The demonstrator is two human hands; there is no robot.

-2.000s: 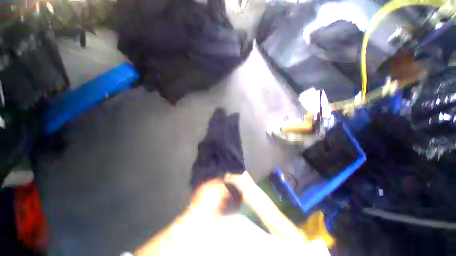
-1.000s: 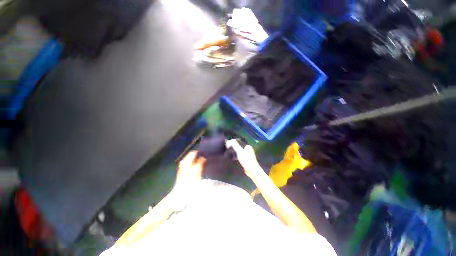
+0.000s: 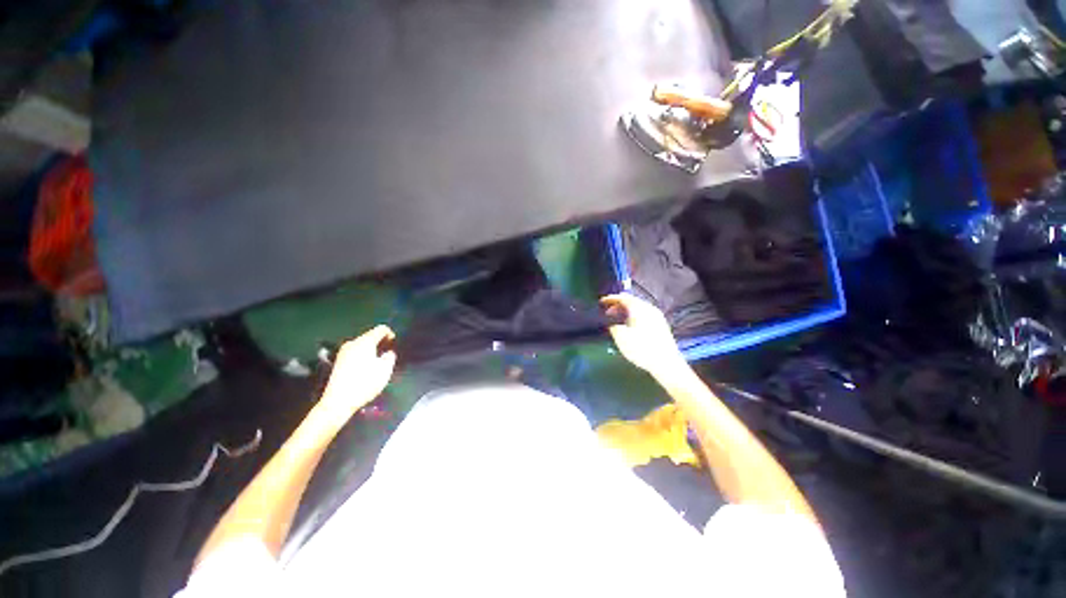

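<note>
A dark garment [image 3: 503, 325] is spread between my two hands, below the near edge of the grey padded pressing table [image 3: 386, 152]. My left hand [image 3: 365, 364] grips its left end with bent fingers. My right hand [image 3: 637, 329] grips its right end, beside the blue crate's near left corner. The garment's lower outline blends into the dark background. The steam iron [image 3: 684, 123], with a silver plate and tan handle, rests at the table's right end, touched by neither hand.
The blue crate [image 3: 766, 339] holds dark cloth, right of my right hand. Yellow-orange cloth [image 3: 649, 439] lies below it. A red bag [image 3: 68, 222] is past the table's left end. A pale card with red marks [image 3: 781, 115] is beside the iron. Black goods [image 3: 923, 339] lie at right.
The dark garment has come off the table and down in front of me. My hands have moved apart, stretching it sideways. The view has turned.
</note>
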